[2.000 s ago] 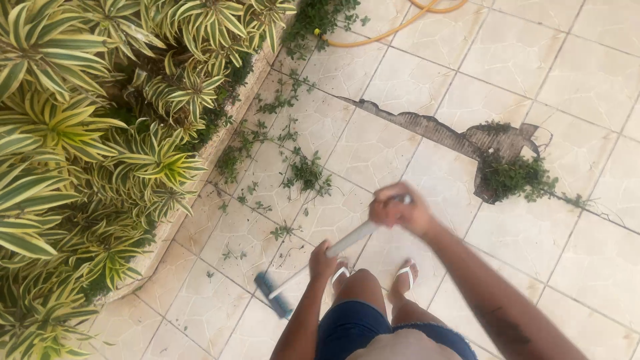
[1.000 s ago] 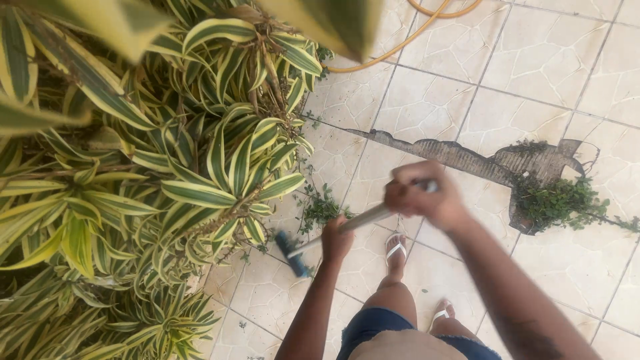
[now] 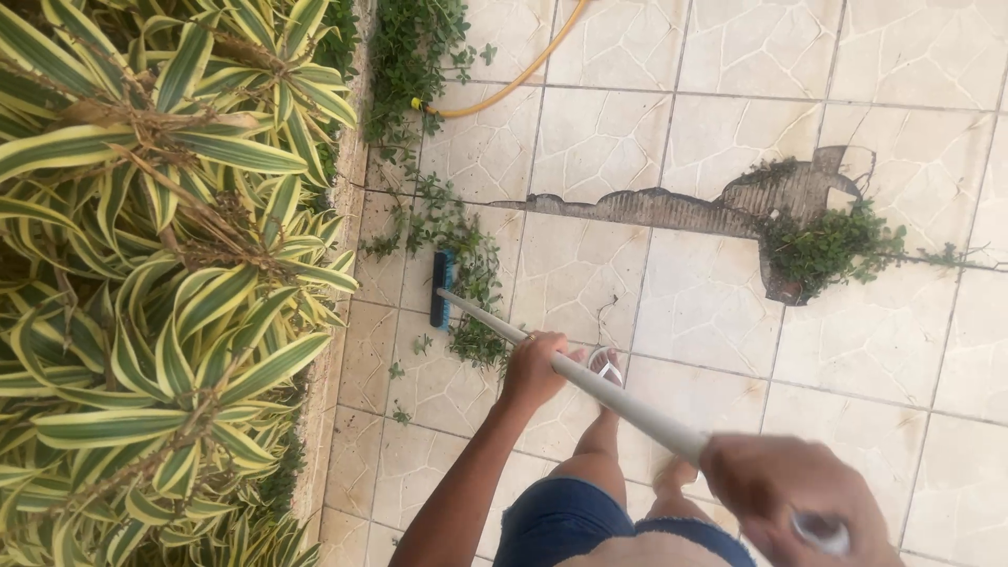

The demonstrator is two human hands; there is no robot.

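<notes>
My left hand (image 3: 537, 368) grips the middle of a pale broom handle (image 3: 622, 403). Around the handle's top end is my right hand (image 3: 787, 488), closer to the camera and slightly blurred. The broom head (image 3: 442, 290), dark with blue bristles, rests on the tiled floor against a trail of green weeds (image 3: 476, 295). A few small sprigs (image 3: 401, 413) lie on the tiles below it.
Striped yellow-green plants (image 3: 165, 315) fill the bed on the left, behind a low stone curb (image 3: 319, 425). An orange hose (image 3: 512, 85) lies at the top. A broken strip of floor (image 3: 654, 206) runs right to a weed clump (image 3: 827, 248). My sandalled foot (image 3: 606, 365) is near the handle.
The broom head has moved up along the curb and now touches the weeds. My right hand has come down and closer to the camera, still on the handle.
</notes>
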